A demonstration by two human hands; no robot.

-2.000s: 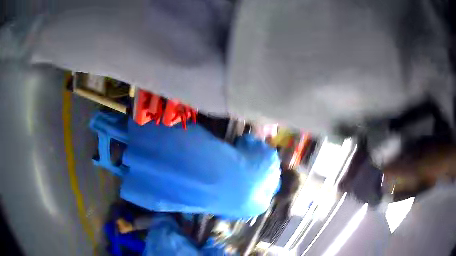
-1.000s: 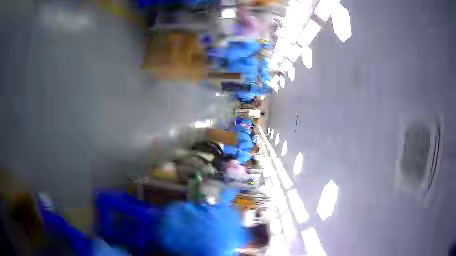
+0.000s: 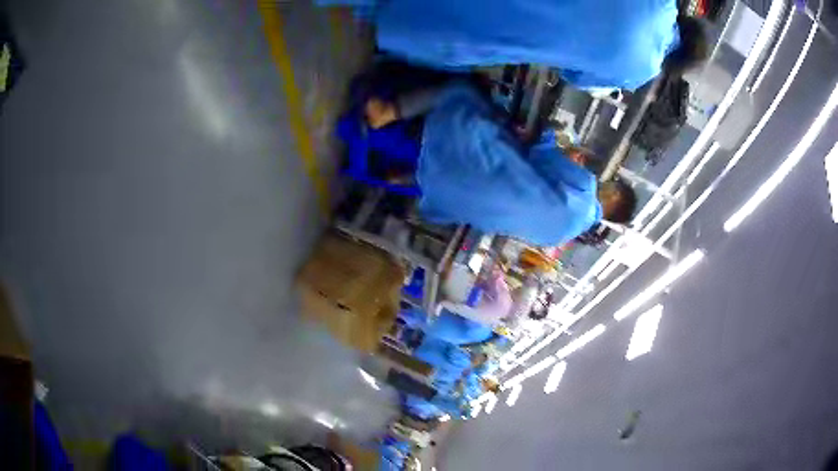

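Neither of my hands is in the picture. The view is turned on its side. Nearest in front, a person in a blue smock (image 3: 505, 170) sits on a dark blue stool (image 3: 381, 147) at a bench. Part of another blue smock (image 3: 524, 32) shows at the top edge. A large brown cardboard carton (image 3: 349, 290) is on the floor side of the bench row, below the seated person in the picture. Small items on the benches are too blurred to name.
Grey floor (image 3: 165, 230) with a yellow line (image 3: 292, 101) fills the left. More people in blue smocks (image 3: 446, 354) sit along the row. A pink garment (image 3: 496, 299) shows among them. Blue objects (image 3: 138, 453) are at the bottom left. Ceiling lights (image 3: 662, 285) are at the right.
The camera view has swung along the hall and back towards the seated people. The grey cloth that filled the top two seconds ago is gone. The picture is sharper than one second ago.
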